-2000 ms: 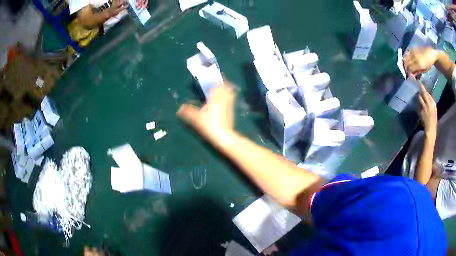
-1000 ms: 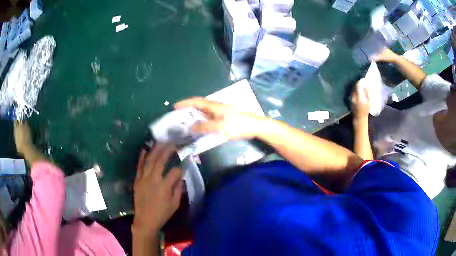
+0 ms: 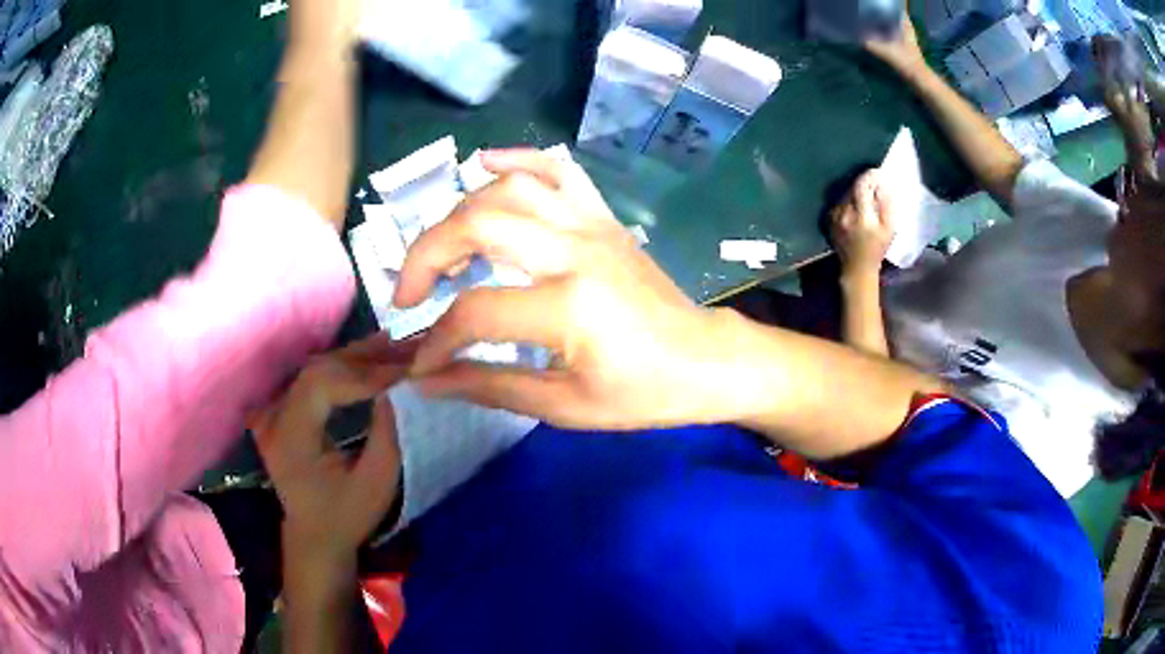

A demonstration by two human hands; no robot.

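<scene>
My left hand (image 3: 335,441) is low left of centre, its fingers pinching the upper left edge of a white label sheet (image 3: 454,447) that hangs down in front of the blue shirt. My right hand (image 3: 549,288) is bent over an open carton with white flaps (image 3: 419,179), its fingertips close to my left fingertips at the sheet's top edge. Whether my right fingers hold a small sticker cannot be told. The right hand hides much of the carton. A white sheet (image 3: 578,185) shows behind the right hand.
A pink-sleeved arm (image 3: 192,345) reaches across on the left, close to my left hand, towards a blurred carton (image 3: 447,45). Upright cartons (image 3: 703,109) stand beyond. A person in a white shirt (image 3: 1009,307) works at right. White scraps (image 3: 747,250) and a silvery bundle (image 3: 49,115) lie on the table.
The view has shifted. My hands have come together over the open carton and the label sheet. The pink-sleeved arm has reached far forward, beside my hands.
</scene>
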